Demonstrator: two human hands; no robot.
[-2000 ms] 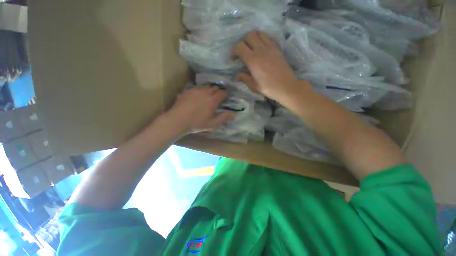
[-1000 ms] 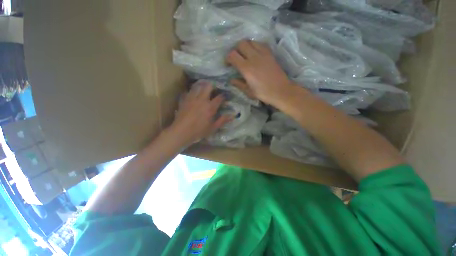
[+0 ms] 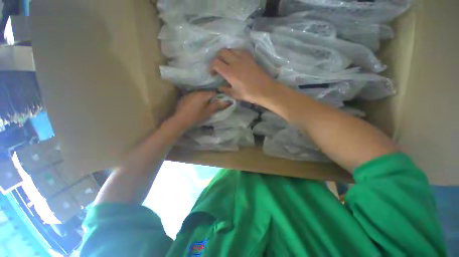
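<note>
Crinkled translucent bagged parts (image 3: 302, 52) lie in two rows inside a large open brown carton (image 3: 261, 168). My right hand (image 3: 241, 75) rests on the bags of the left row with its fingers bent. My left hand (image 3: 197, 106) is just below it, at the carton's left side, with its fingers at a bag (image 3: 226, 108) near the front wall. The fingertips of both hands are partly hidden among the plastic, so a firm grip cannot be made out. The contents of the bags are mostly hidden.
A wide carton flap (image 3: 93, 80) stands open at the left, and another flap (image 3: 433, 95) at the right. Closed brown cartons (image 3: 60, 175) are stacked at the far left. Bright floor shows below the carton's left front corner.
The carton and bags sit further left in view. My left hand has moved from lying over the front bags to their upper edge. My right hand has stayed on the left row.
</note>
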